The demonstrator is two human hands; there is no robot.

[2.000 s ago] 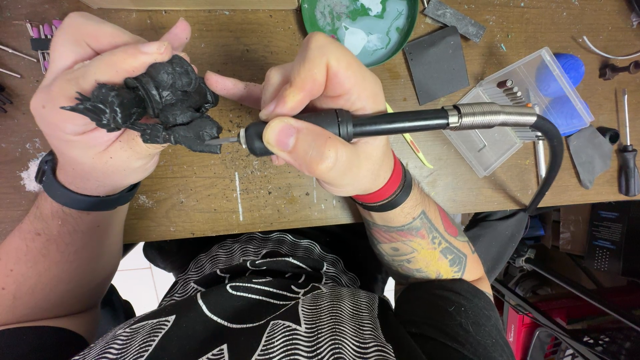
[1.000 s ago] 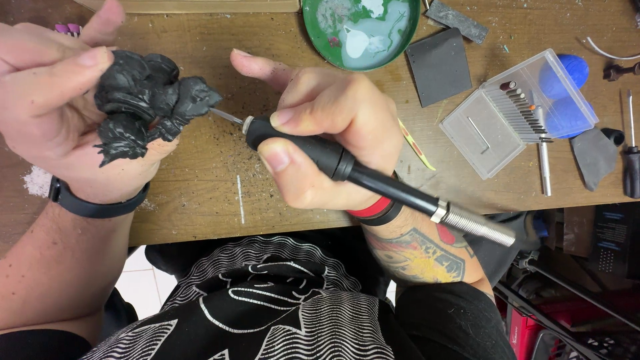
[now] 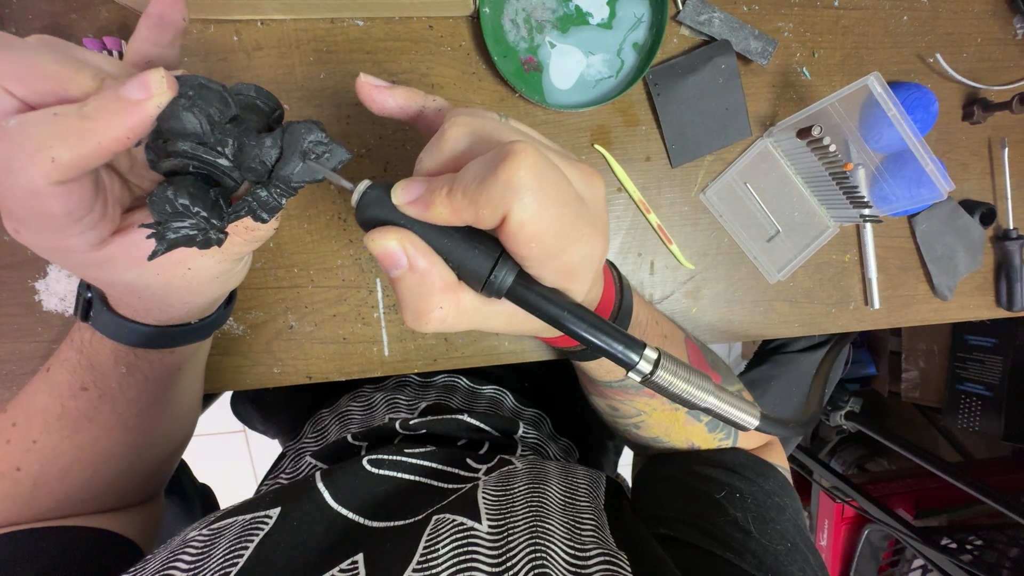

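Note:
My left hand (image 3: 88,152) holds a black sculpted figure (image 3: 232,144) between thumb and fingers, above the left part of the table; part of its underside is hidden by the palm. In my right hand (image 3: 496,216) is the black handpiece of a flexible-shaft rotary tool (image 3: 448,244), gripped between thumb and fingers with its index finger stretched out. The thin metal bit (image 3: 332,174) points up and left and meets the figure's right end, at a small pointed part. A metal spring sleeve (image 3: 704,390) runs from the handpiece's rear toward the lower right.
Beyond my hands stands a green round dish (image 3: 512,80) with whitish residue. Right of it lie a dark square plate (image 3: 698,104), a yellow-green slim tool (image 3: 642,204), a clear bit case (image 3: 772,210), blue rounded objects (image 3: 920,112) and a screwdriver (image 3: 1009,260). Pale dust (image 3: 58,290) is at left.
The figure has been turned in my left hand. My right hand has tilted the handpiece, so its rear now slants down and right; two seconds ago it lay nearly level.

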